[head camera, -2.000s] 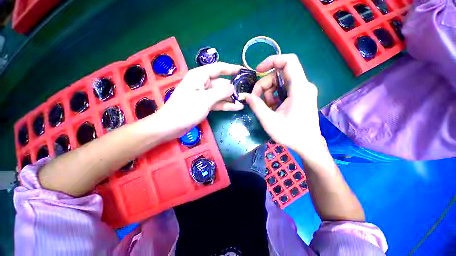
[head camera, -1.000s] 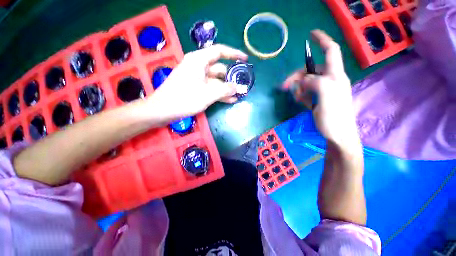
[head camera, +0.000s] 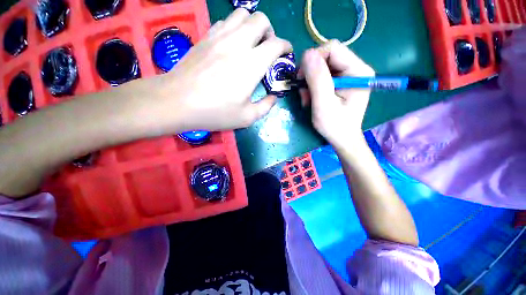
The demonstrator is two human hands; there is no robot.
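My left hand [head camera: 228, 75] holds a round watch head [head camera: 281, 75] by its edge over the green mat, its back side up. A small pale tape piece [head camera: 280, 86] lies on the lower part of that back. My right hand [head camera: 340, 86] grips a blue pen [head camera: 375, 83] whose dark end points left and reaches the tape piece; whether the tip touches cannot be told. The masking tape roll [head camera: 357, 29] lies just beyond my right hand. My left forearm covers part of the component tray [head camera: 151, 187] with its watch heads, some lit blue.
Another watch head [head camera: 246, 4] is cut off by the top edge. A second red tray [head camera: 445, 52] stands at the upper right, beside a neighbour's pink striped sleeve [head camera: 450, 147]. A lower red tray [head camera: 312, 183] shows below the bench edge.
My right hand has come back to the watch head from the right, now with the blue pen held across it. The view has moved closer, and the tray and tape roll sit higher in it.
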